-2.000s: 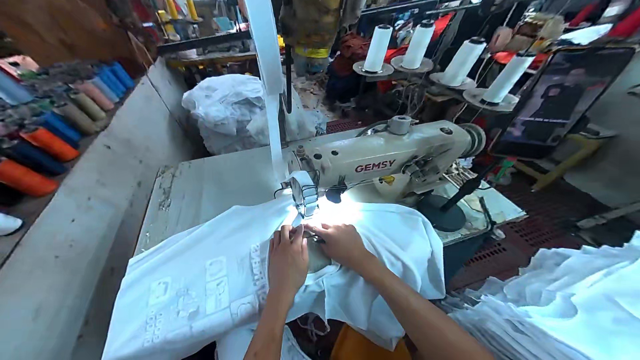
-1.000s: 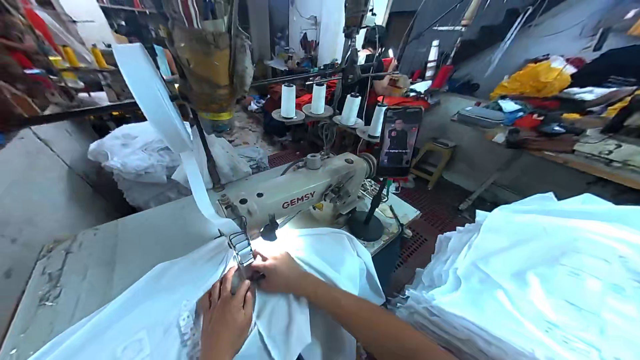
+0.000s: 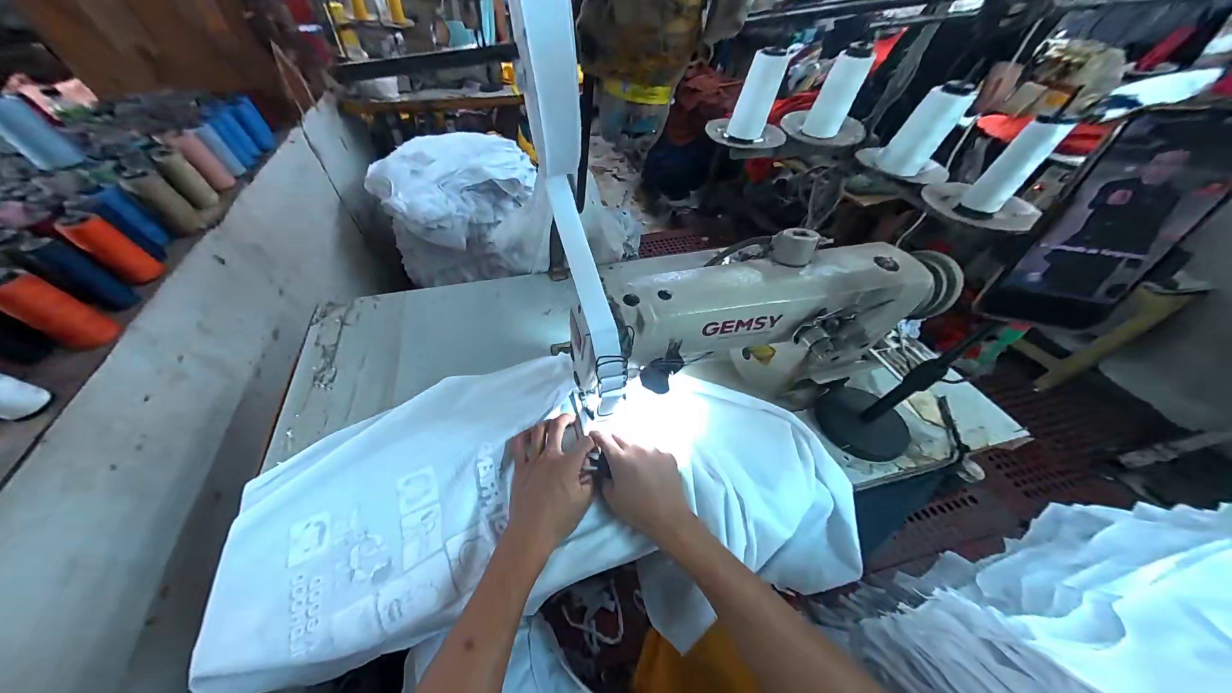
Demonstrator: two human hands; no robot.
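A Gemsy sewing machine stands on a worn table, its lamp shining on the needle area. White fabric with raised patterns lies under the needle area and spreads to both sides. My left hand presses on the fabric just in front of the presser foot, fingers bent. Beside it, my right hand has its fingertips at the fabric's edge near the foot; whether it pinches the cloth is hidden. A white fabric band runs down from above into a wire guide at the needle.
Right of the machine, a phone sits on a stand with a round black base. White thread cones stand behind. A stack of white fabric is at lower right, a white cloth heap behind the table. Colourful thread spools lie left beyond a low wall.
The view swung right and then back left. Both hands stay at the fabric by the needle area in all the frames; no other plain change.
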